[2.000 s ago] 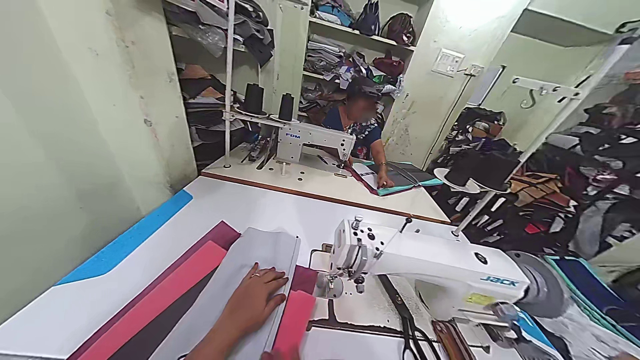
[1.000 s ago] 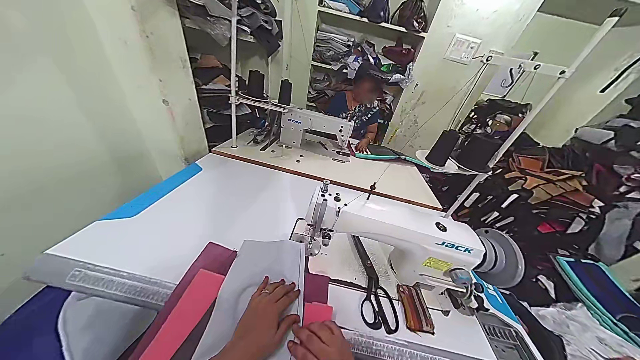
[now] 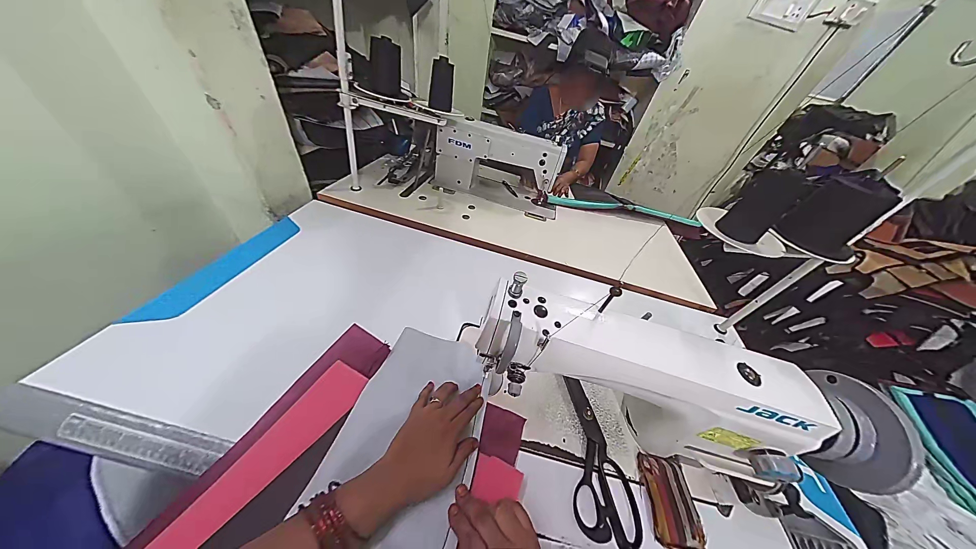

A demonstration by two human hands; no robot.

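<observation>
My left hand (image 3: 431,438), with a ring and red bangles, lies flat with fingers spread on a light grey fabric panel (image 3: 381,404). The panel's right edge runs under the presser foot (image 3: 490,374) of a white Jack sewing machine (image 3: 656,366). My right hand (image 3: 492,522) holds that edge between thumb and fingers, nearer to me. Beneath the grey panel lie a pink strip (image 3: 305,435), a maroon piece (image 3: 347,374) and a dark piece, whose ends show at both sides. Black-handled scissors (image 3: 602,473) lie right of the foot, under the machine arm.
Striped bundle (image 3: 671,499) beside the scissors. Thread cones (image 3: 823,210) stand on a stand at right. Across the white table (image 3: 252,305), a co-worker (image 3: 568,122) sits at a second sewing machine (image 3: 496,156) with teal-edged fabric (image 3: 625,207). Shelves and fabric heaps stand behind.
The grey panel's far edge now reaches the presser foot. My right hand, barely in view two seconds ago, is at the panel's edge. The view has shifted.
</observation>
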